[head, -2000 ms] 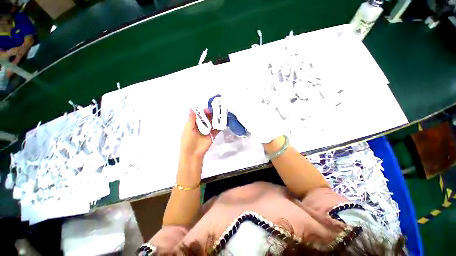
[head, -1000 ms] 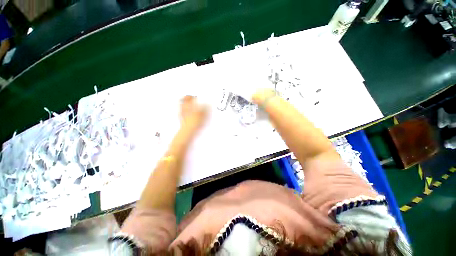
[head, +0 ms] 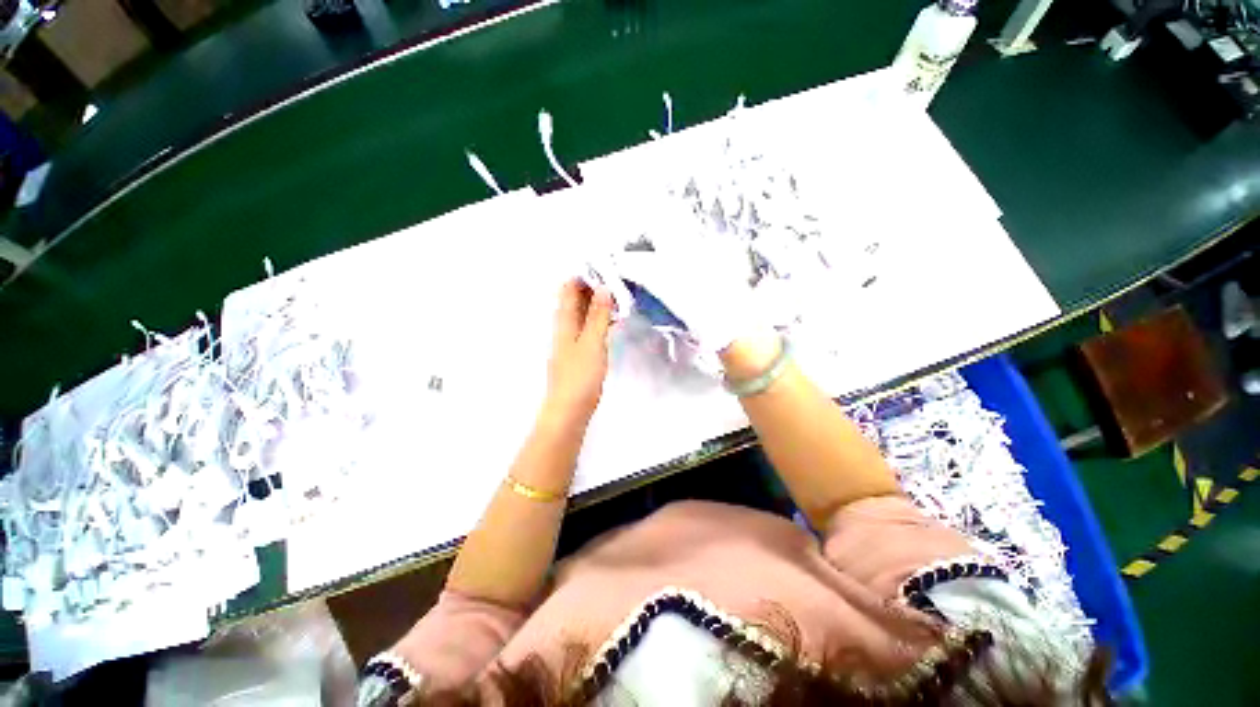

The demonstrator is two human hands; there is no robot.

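Note:
My bare left hand (head: 586,321) is at the middle of the white bench sheets (head: 442,325), its fingers closed around a white corded part (head: 611,287). My right hand (head: 705,297) wears a white glove that blends into the sheet. It is shut on a dark blue cloth (head: 655,307), held against the white part. The right fingers are hard to make out. A loose heap of white corded parts (head: 166,428) lies on the left sheets. Smaller parts (head: 760,207) are scattered on the right sheet. Two white cord ends (head: 546,131) stick out past the back edge.
A blue bin (head: 1071,511) full of white corded parts stands below the right bench edge. A white bottle (head: 934,53) stands at the back right. A brown stool (head: 1150,380) is on the floor at right. Clear plastic bags (head: 256,670) lie under the bench at lower left.
One second ago my hands were apart, the left one blurred and without a visible part. Now they are together at a white part and the cloth. Cord ends now show at the back edge.

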